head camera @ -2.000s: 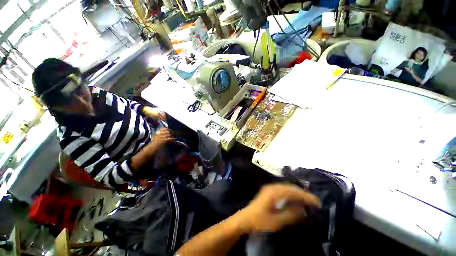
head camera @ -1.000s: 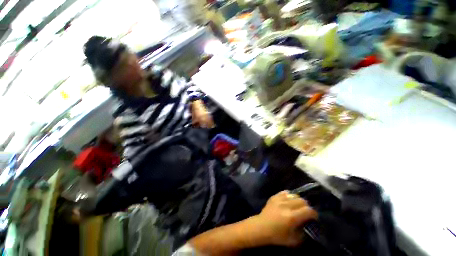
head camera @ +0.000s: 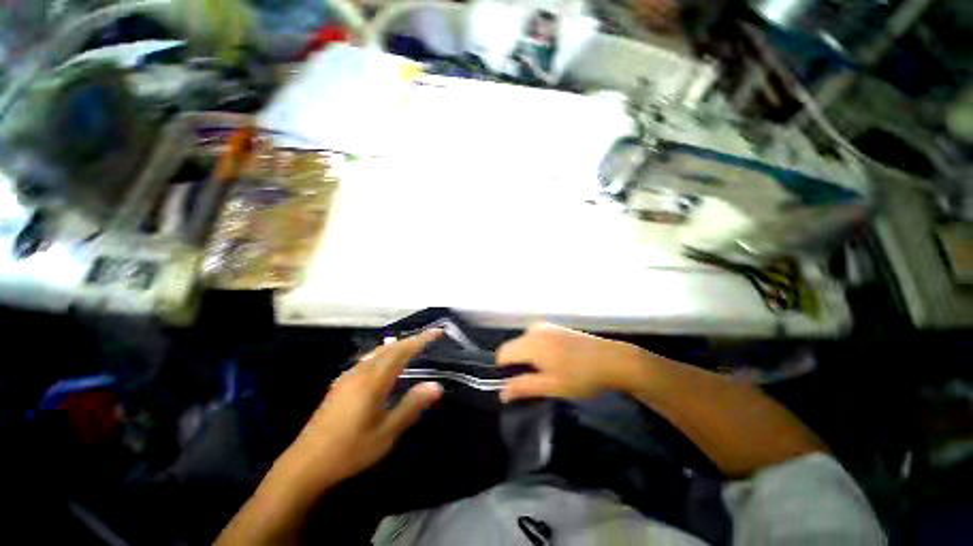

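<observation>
Dark cloth, likely trousers (head camera: 459,432), lies across my lap below the table's front edge. Its waistband with white stripes (head camera: 453,375) runs between my hands. My right hand (head camera: 555,365) is closed on the waistband at its right part, fingertips pinching the edge. My left hand (head camera: 373,400) is at the left part of the band, with thumb and fingers apart; whether its fingertips press on the cloth is hard to tell. The picture is slightly blurred.
The white table (head camera: 459,235) spans the front. A sewing machine (head camera: 747,192) stands at its right, with black-and-yellow scissors (head camera: 779,288) beside it. A plastic-covered brown packet (head camera: 272,229), white paper sheets (head camera: 336,96) and an orange-handled tool (head camera: 233,153) lie left.
The view has swung right, from the person in stripes to the table and machine. My left hand is now in clear view; the striped band now lies between both hands.
</observation>
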